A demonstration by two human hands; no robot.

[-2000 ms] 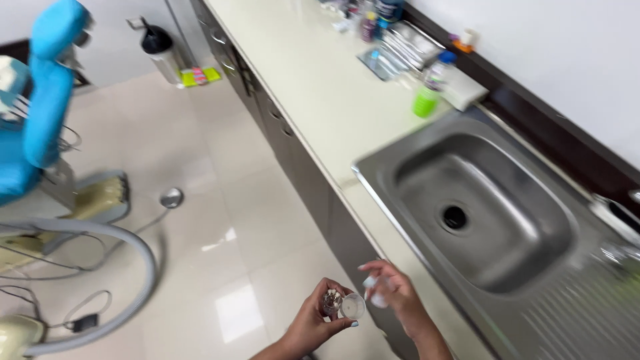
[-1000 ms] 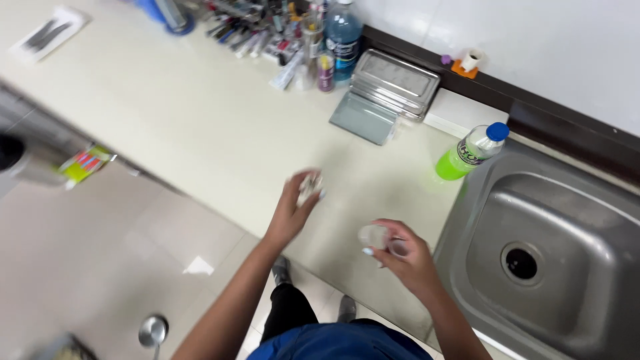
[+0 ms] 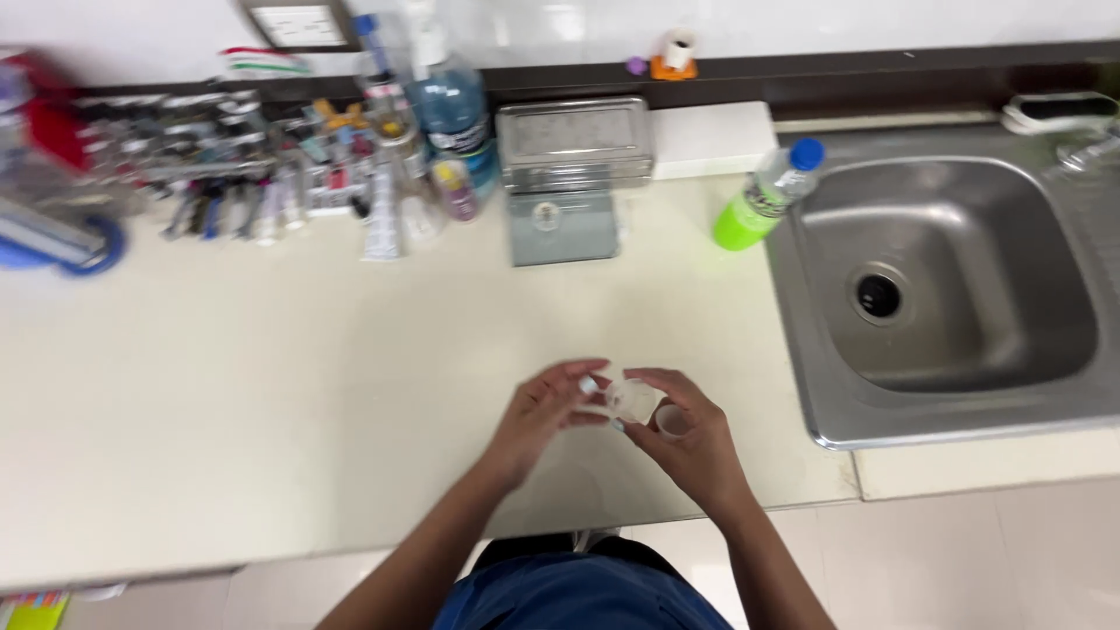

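Note:
Over the front part of the counter, my right hand holds a small clear plastic cup between thumb and fingertips. A second small whitish cup is tucked in the same palm. My left hand is close on the left, its fingers bent around something small and pale beside the clear cup's rim; blur hides what it is and whether the fingers grip it.
The steel sink lies at right, with a bottle of green liquid at its left edge. Behind are a metal tray box, a white box, a blue pump bottle and several dental supplies.
The view has swung to face the counter squarely. My hands were apart one second ago and are now close together at the clear cup.

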